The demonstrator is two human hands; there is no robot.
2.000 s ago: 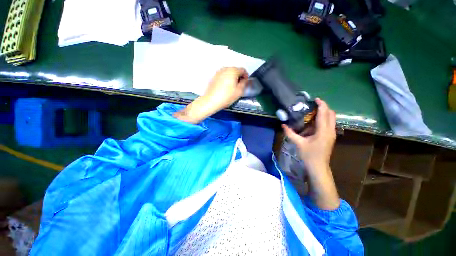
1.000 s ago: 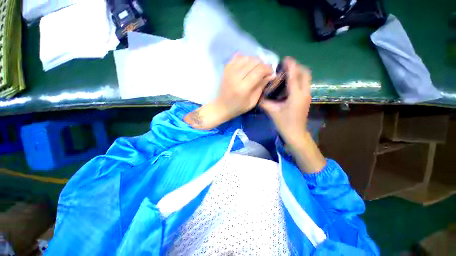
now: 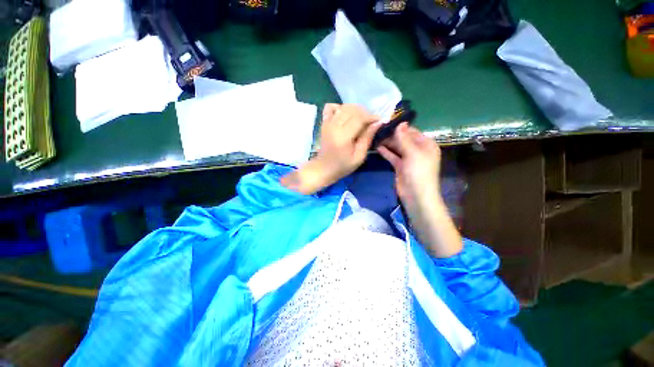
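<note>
A black product unit (image 3: 403, 112) is partly wrapped in a whitish sheet (image 3: 356, 66); its dark end with an orange mark sticks out towards me. My left hand (image 3: 346, 136) grips the sheet and the unit from the left. My right hand (image 3: 414, 154) holds the unit's near end from the right, with its fingertips close to the left ones. The rest of the unit is hidden by the sheet. A loose stack of white wrapping sheets (image 3: 240, 120) lies left of my hands. A wrapped unit (image 3: 552, 79) lies at the bench edge on the right.
Black units (image 3: 459, 32) lie along the back, and another (image 3: 176, 46) lies at left. White sheet piles (image 3: 125, 80) and a yellow-green perforated stack (image 3: 27, 93) are far left. An orange tape dispenser (image 3: 640, 43) is top right. Brown cartons (image 3: 581, 236) and a blue stool (image 3: 70, 240) stand below.
The black unit, bare two seconds ago, is now mostly inside a sheet. The raised, blurred sheet has come down around it as a narrow bundle. Both hands have closed in together at its near end.
</note>
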